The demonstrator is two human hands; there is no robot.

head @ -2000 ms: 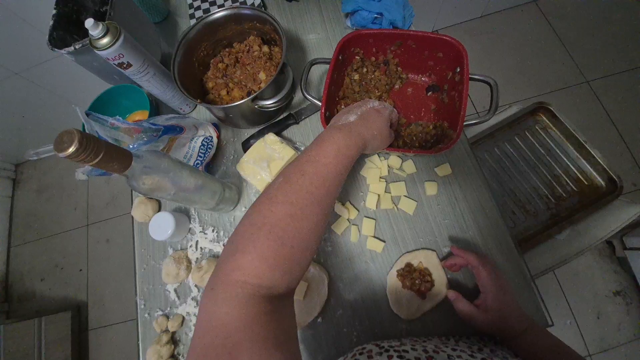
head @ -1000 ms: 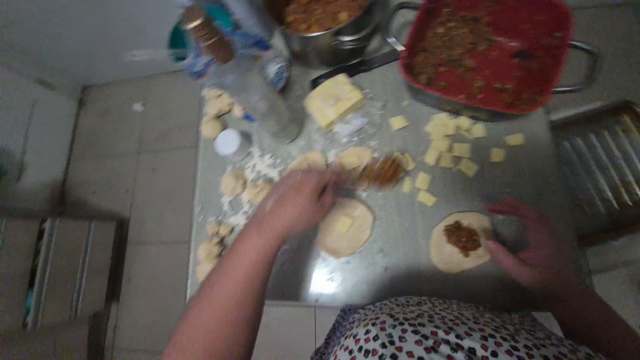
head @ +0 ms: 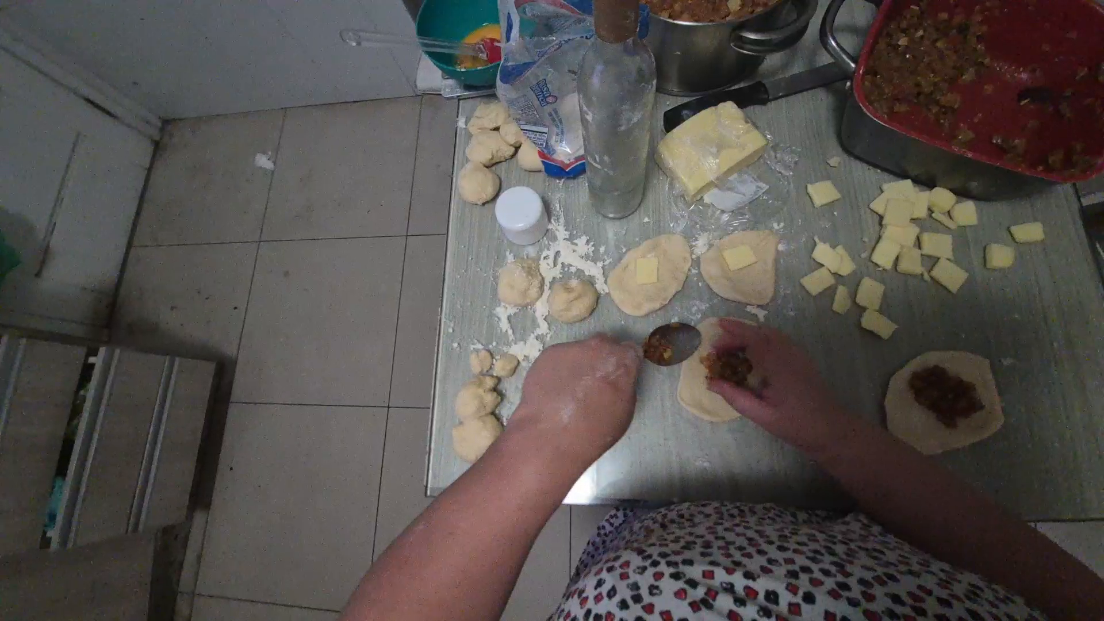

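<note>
My left hand [head: 580, 388] is closed on a metal spoon [head: 681, 342], whose bowl carries a little cooked filling. To its right, a flat dough round [head: 699, 398] lies on the table with a heap of filling [head: 729, 366] on it. My right hand [head: 776, 371] rests over this round, thumb and fingers spread around the filling. Another dough round [head: 916, 431] with filling [head: 944, 397] lies farther right. Beyond my hands are two dough rounds [head: 634, 297] [head: 750, 280], each bearing a cheese-like slice [head: 647, 269] [head: 739, 257].
Dough balls [head: 520, 283], a white cap [head: 521, 216] and a glass bottle [head: 617, 129] stand left. Behind are a wrapped yellow block [head: 711, 148], a black-handled knife [head: 716, 108], a steel pot [head: 699, 56] and a red-lined pan [head: 949, 155]. Pale yellow pieces [head: 901, 233] lie right.
My left hand has come from the red-lined pan to the middle round. Filling that was heaped on the spoon now lies there. My right hand has moved left from the far-right round. The view has shifted.
</note>
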